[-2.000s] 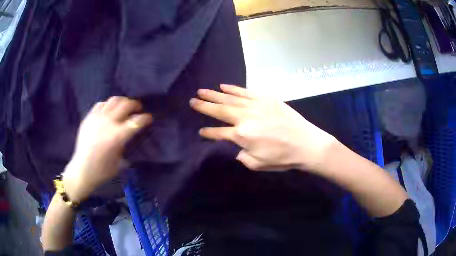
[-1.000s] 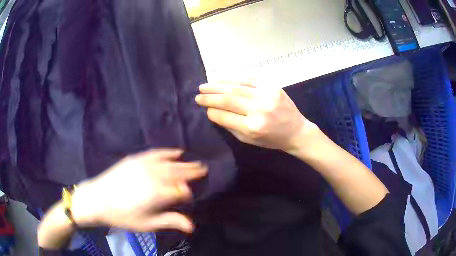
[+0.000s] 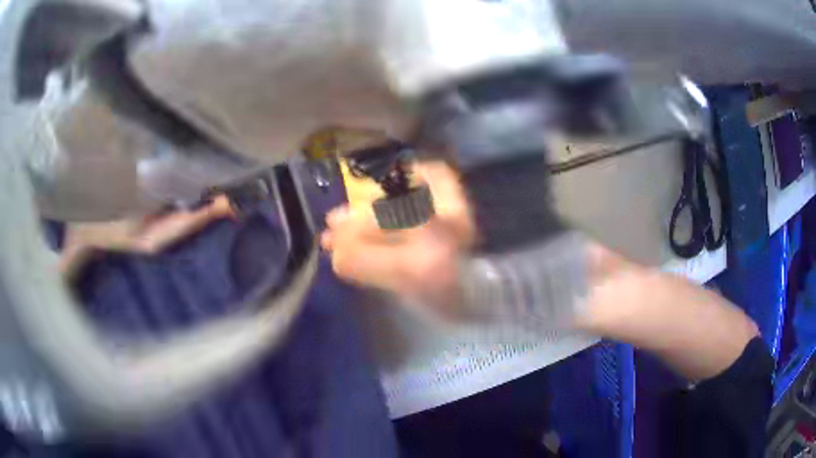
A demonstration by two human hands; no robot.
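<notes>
The grey-white sewing machine head [image 3: 268, 80] fills the top, blurred and close. Navy fabric [image 3: 304, 385] lies in folds at lower left and also shows through the curved machine frame. My right hand [image 3: 403, 255] is behind a ridged dark knob [image 3: 403, 207] and a grey ridged roller [image 3: 523, 282], its fingertips by the fabric's right edge near the needle area. My left hand [image 3: 152, 231] shows only in part through the frame, at the top of the fabric. The machine hides the rest of it, and what either hand grips is unclear.
Black-handled scissors [image 3: 693, 201] lie on the white table [image 3: 617, 192] at right, beside a dark-blue flat object [image 3: 744, 170]. A ruler scale runs along the front table edge. Blue baskets [image 3: 617, 385] stand below at right.
The view has moved in close to the machine head, which now covers much of it. Both hands have moved from the fabric over the lap up to the machine; the fabric now lies under the frame.
</notes>
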